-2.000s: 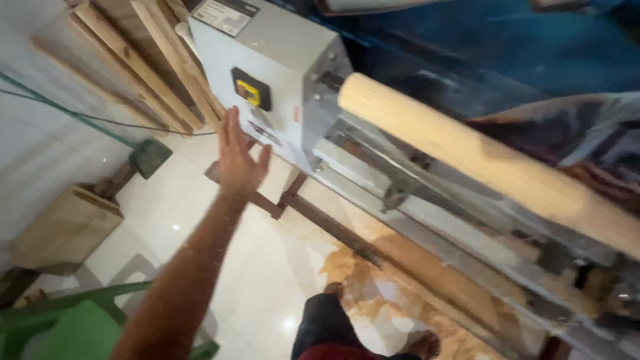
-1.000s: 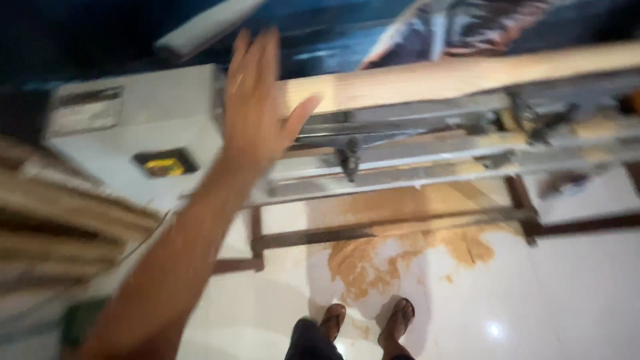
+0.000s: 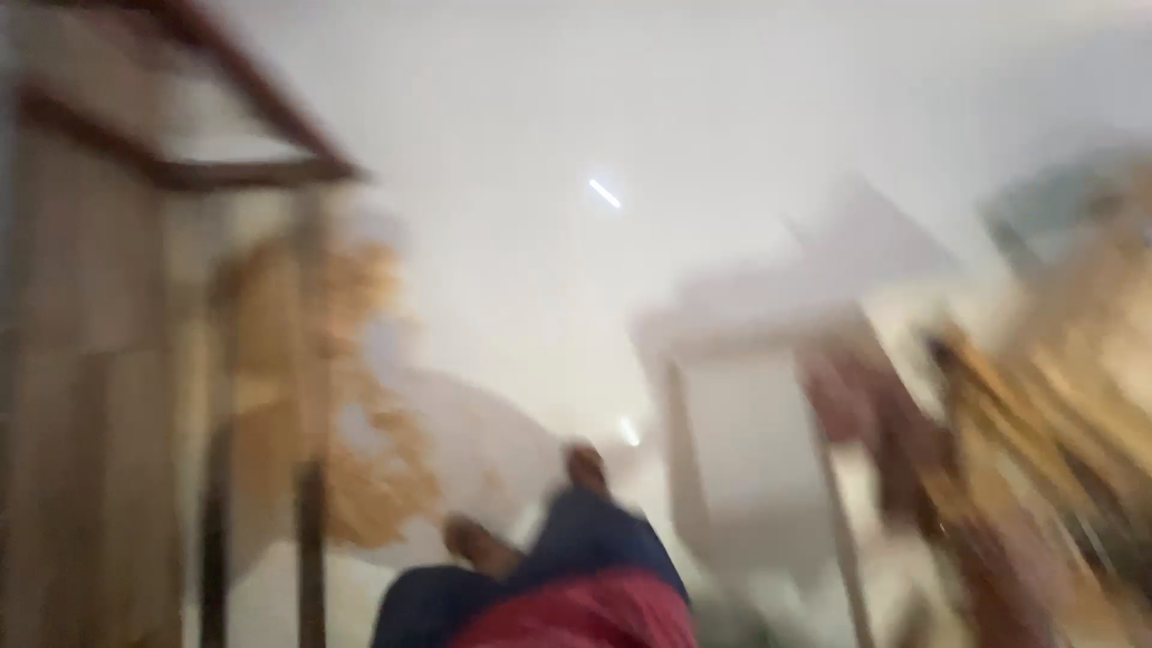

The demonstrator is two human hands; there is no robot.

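Note:
Neither my left hand nor my right hand shows in the head view now. The view is heavily blurred and points down at the pale floor. At the bottom middle are my dark trousers, a red garment and my feet. Along the left side runs part of a long stand with a dark metal frame; its top is too blurred to make out.
Tan wood dust lies on the floor at the left, beside the frame's legs. At the right stands a blurred frame-like object. Several long wooden pieces lean or lie at the far right, with a greenish thing behind them.
The view has swung strongly away from the lathe to the floor. One hand, near the lathe's grey box and then over the end of the wooden cylinder in the earlier frames, is out of sight.

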